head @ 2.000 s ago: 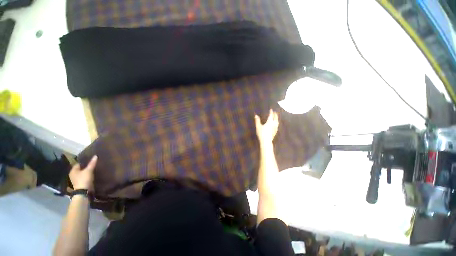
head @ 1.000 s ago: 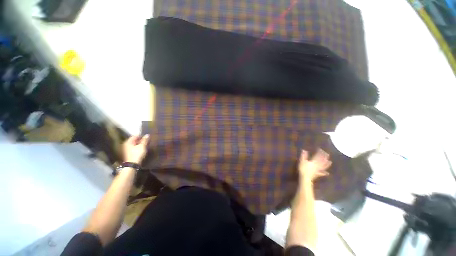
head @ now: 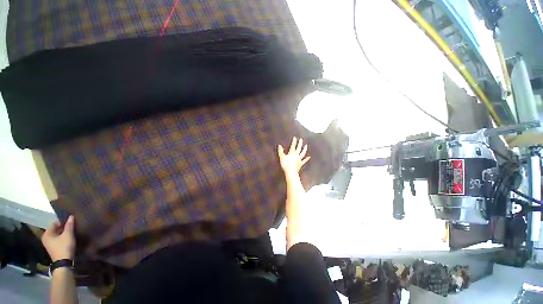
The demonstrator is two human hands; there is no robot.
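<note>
The plaid cloth, brown and purple check, lies across the table, its near edge curved and rumpled against my body. A long black cloth bundle lies across it. A thin red line shows on the plaid above and below the bundle. My left hand, with a dark wristband, holds the plaid's near left corner between thumb and fingers. My right hand lies on the plaid near its right end, fingers spread and holding nothing, just below a round white gap in the cloth's edge.
A straight knife cutting machine stands at the right, its base plate touching the plaid's right end. A dark oblong item sticks out past the bundle. A cable curves to the machine. Scraps lie below the table edge.
The view has swung left and back right, bringing the machine fully into the picture. The left hand still holds the corner. The right hand stays on the plaid's right part, its fingers now more spread.
</note>
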